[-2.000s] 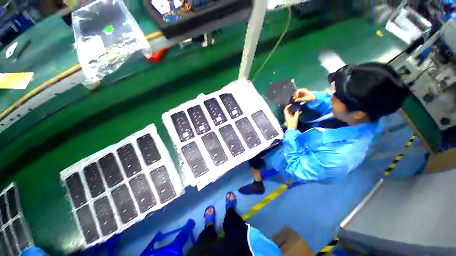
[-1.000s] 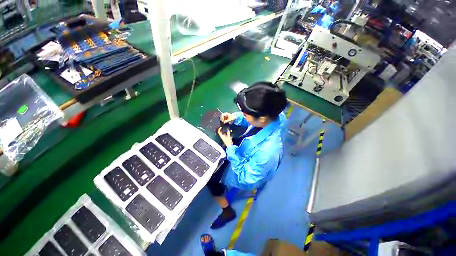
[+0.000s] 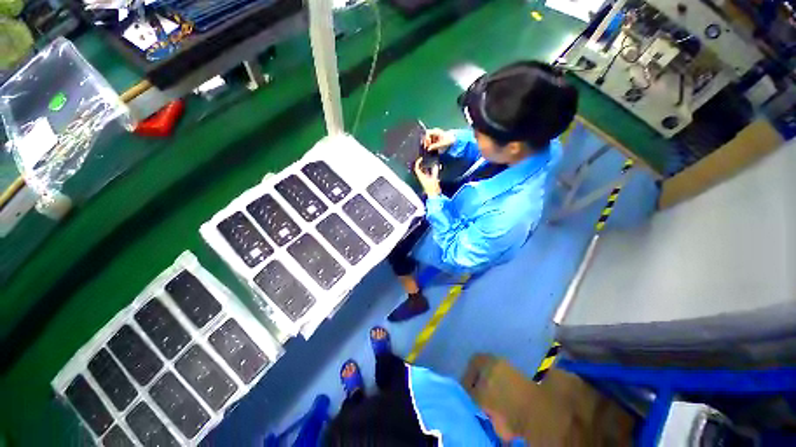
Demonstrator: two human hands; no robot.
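Note:
Two white blister trays lie on the green bench. The nearer-right tray [image 3: 247, 274] holds several flat black housings [image 3: 314, 260] in two rows. The left tray [image 3: 197, 334] also holds black housings [image 3: 205, 377] and is cut off by the lower edge. My left hand is not in view. A small, blurred skin-toned patch by my blue sleeve at the bottom edge seems to be part of my right hand [image 3: 503, 426]; its fingers cannot be made out.
A seated person in a blue smock [image 3: 489, 214] works on a small dark piece beyond the right tray. A white post [image 3: 325, 70], clear plastic bag [image 3: 65, 113] and red packet [image 3: 161, 118] are across the bench. A grey-covered stack [image 3: 698, 253], brown carton [image 3: 541, 402] and blue stool [image 3: 305, 426] stand nearby.
The view swung right, then slightly back left and down. My lower body and blue smock show more than one second ago. The trays look unchanged.

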